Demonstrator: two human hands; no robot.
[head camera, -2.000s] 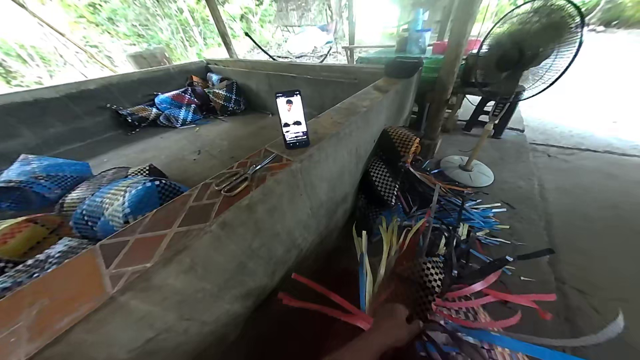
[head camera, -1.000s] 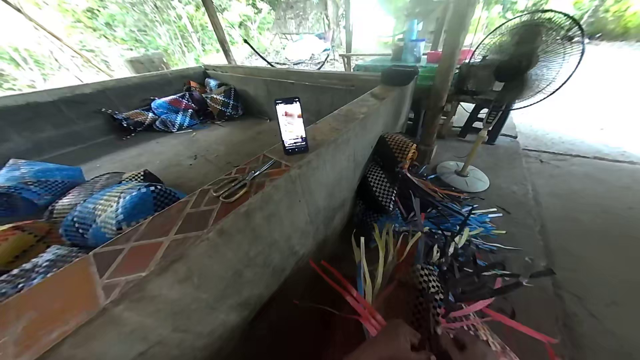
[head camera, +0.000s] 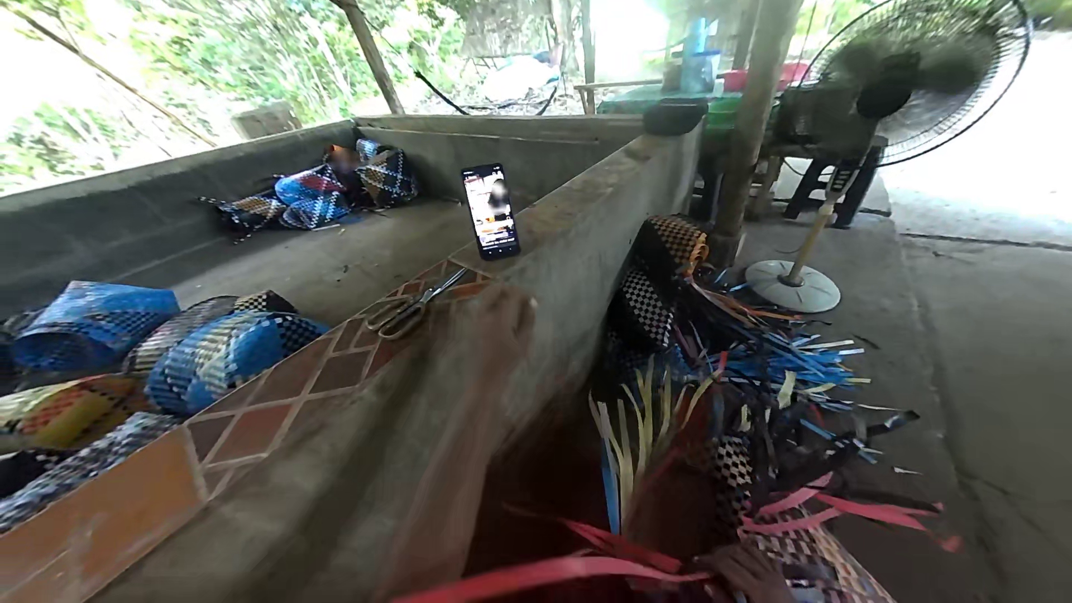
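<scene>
My left hand (head camera: 507, 322) is raised over the side of the concrete wall, strongly blurred; its fingers cannot be made out. It is just below a smartphone (head camera: 492, 211) standing upright with its screen lit, and to the right of metal scissors (head camera: 410, 311) on the tiled ledge. Low in the view, my right hand (head camera: 745, 571) grips the edge of a checkered weave of plastic strips (head camera: 808, 544). Loose red strips (head camera: 553, 573) and pink strips (head camera: 871, 507) stick out beside it. Yellowish strips (head camera: 645, 427) stand upright to its upper left.
Woven pieces (head camera: 226, 356) lie inside the low concrete enclosure at left, others (head camera: 310, 197) at its far corner. A heap of cut strips (head camera: 779, 360) and woven pieces (head camera: 649, 306) sits right of the wall (head camera: 578, 335). Beyond are a wooden post (head camera: 754, 117) and a pedestal fan (head camera: 791, 285).
My left hand has left the weave and moved up toward the phone and scissors. My right hand remains low at the weave.
</scene>
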